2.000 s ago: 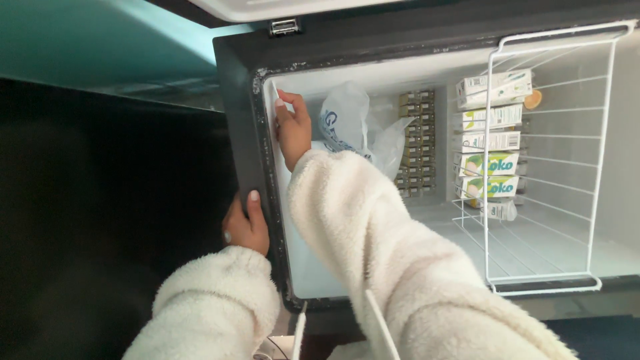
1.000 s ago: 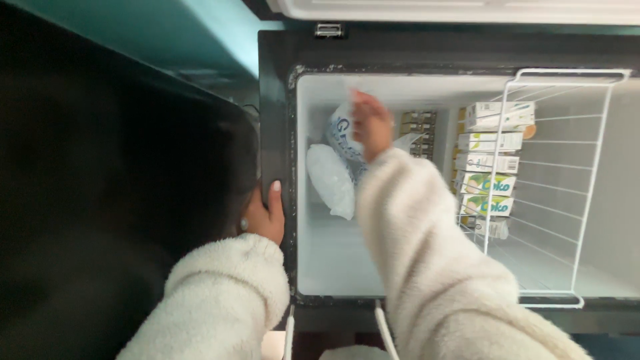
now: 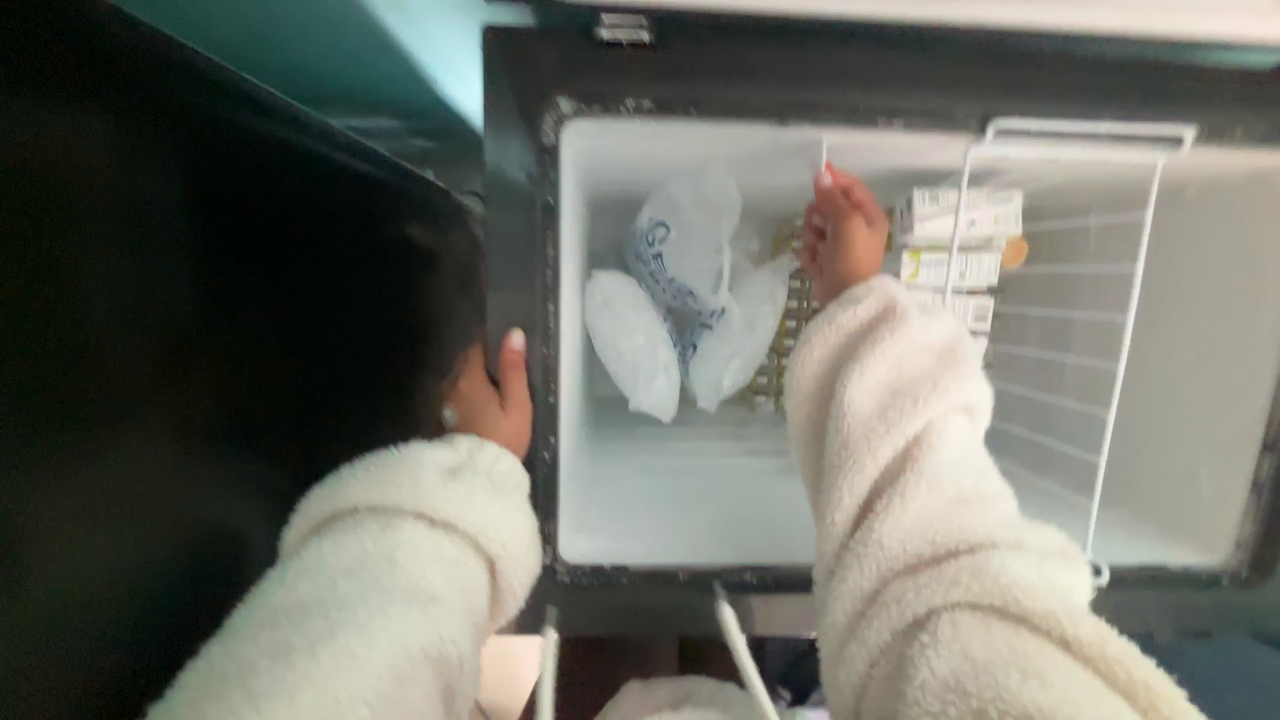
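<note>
An open chest freezer [image 3: 690,510] with a dark rim and white inner walls lies below me. My left hand [image 3: 492,395] grips its left rim, thumb on top and fingers over the outer side. Near the back wall my right hand [image 3: 845,230] has its fingers pinched on a thin white object [image 3: 824,154], seen edge-on and blurred. Left of that hand lies a white plastic bag with blue print [image 3: 685,240]; a white filled bag [image 3: 632,345] rests beside it. Small stacked packs [image 3: 775,375] are partly hidden by the bag and my right hand.
A white wire basket [image 3: 1128,345] hangs in the right part of the freezer. White and green cartons [image 3: 960,212] stand at its left side, partly behind my right sleeve. The raised lid's edge [image 3: 900,15] crosses the top. A dark panel [image 3: 200,300] stands at left.
My right hand has moved from the freezer's left wall, over the bags, to the back wall right of them. My left hand has stayed on the left rim.
</note>
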